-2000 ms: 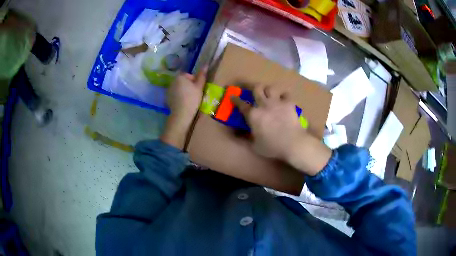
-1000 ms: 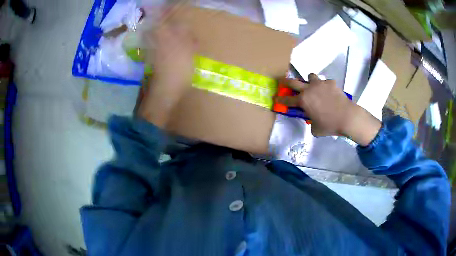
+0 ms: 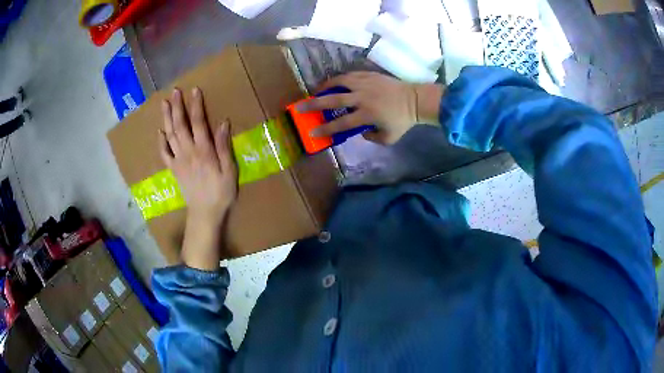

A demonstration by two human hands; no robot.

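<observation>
A brown carton [image 3: 269, 211] lies on the metal-topped bench in front of me. A yellow-green packing tape strip [image 3: 251, 154] runs across its top and over the right edge. My left hand [image 3: 198, 156] lies flat on the carton top, over the tape, fingers slightly apart. My right hand [image 3: 375, 108] grips the orange and blue tape gun [image 3: 313, 126], which is against the carton's right side face at the tape's end. The tape roll in the gun is hidden.
Loose white papers [image 3: 408, 47] and a sheet with blue patterned stickers [image 3: 512, 44] lie on the bench [image 3: 466, 156] beyond my right hand. A red tray with a yellow tape roll [image 3: 97, 12] is at upper left. Taped cartons [image 3: 87, 299] with white labels stand low at left.
The tape gun has moved right across the top and down onto the right side, leaving tape behind. My left hand now lies flat on the taped top. The view has turned.
</observation>
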